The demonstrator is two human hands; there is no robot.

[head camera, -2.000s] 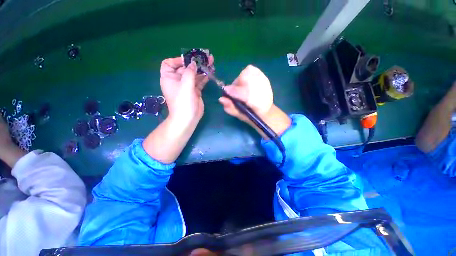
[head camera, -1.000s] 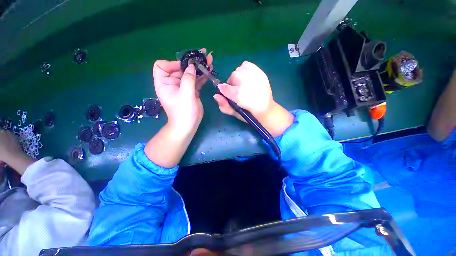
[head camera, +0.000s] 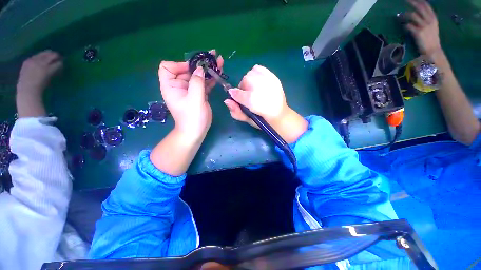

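Note:
My left hand (head camera: 185, 95) holds a round black part (head camera: 202, 61) between thumb and fingers, above the green bench. My right hand (head camera: 259, 97) grips the black handle of a soldering iron (head camera: 266, 128). Its metal tip reaches onto the round part beside my left thumb; the exact contact point is too small to tell. The iron's rear end passes over my right sleeve. Several other round black parts (head camera: 112, 136) lie in a cluster on the bench to the left of my left hand.
A pale grey post (head camera: 339, 29) rises beyond my right hand. A black soldering station (head camera: 350, 79), an orange grip (head camera: 395, 117) and a yellow-and-black cylinder (head camera: 425, 75) stand right. A neighbour's hand (head camera: 425, 31) reaches behind them. Another neighbour's hand (head camera: 39, 71) is at left.
The left neighbour's arm has moved up and forward over the bench. The right neighbour's arm has reached in past the cylinder. My hands keep nearly the same pose, with the tip still at the part.

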